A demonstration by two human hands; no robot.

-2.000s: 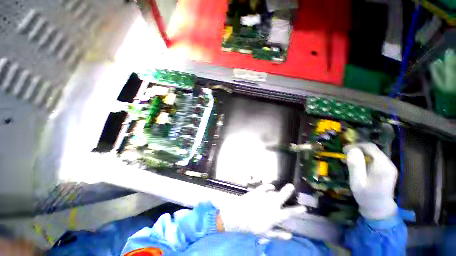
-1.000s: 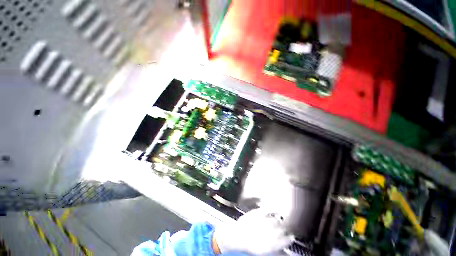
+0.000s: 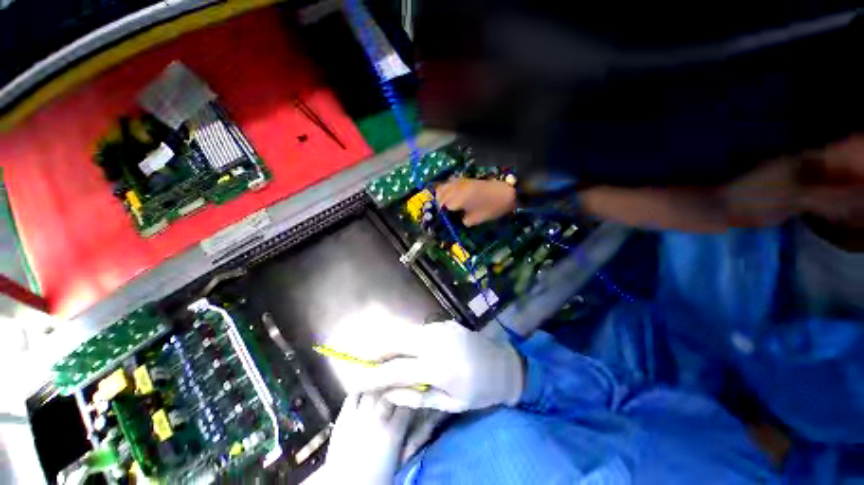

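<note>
My right hand [image 3: 450, 365], in a white glove, holds a thin yellow pointer stick [image 3: 341, 355] over the gap between two boards. My left hand [image 3: 360, 445], also gloved, is against it just below, cut off by the bottom edge; its fingers are partly hidden and overexposed, so its grip cannot be told. A green circuit board [image 3: 204, 384] lies in its dark carrier at lower left, with yellow blocks and a long white strip. Another green circuit board [image 3: 502, 251] lies in a carrier to the right, partly covered by another person's bare hand.
Another person's hand [image 3: 478, 201] touches the right board; their dark head covering blocks the upper right. A blue cord [image 3: 403, 123] hangs across that board. A board with a silver heatsink [image 3: 220, 144] and a thin dark V-shaped tool [image 3: 320, 125] lie on the red mat [image 3: 294, 166].
The view has swung right. My right hand with the stick has left the right board and come beside my left hand. Another person has leaned in, with a hand on that board.
</note>
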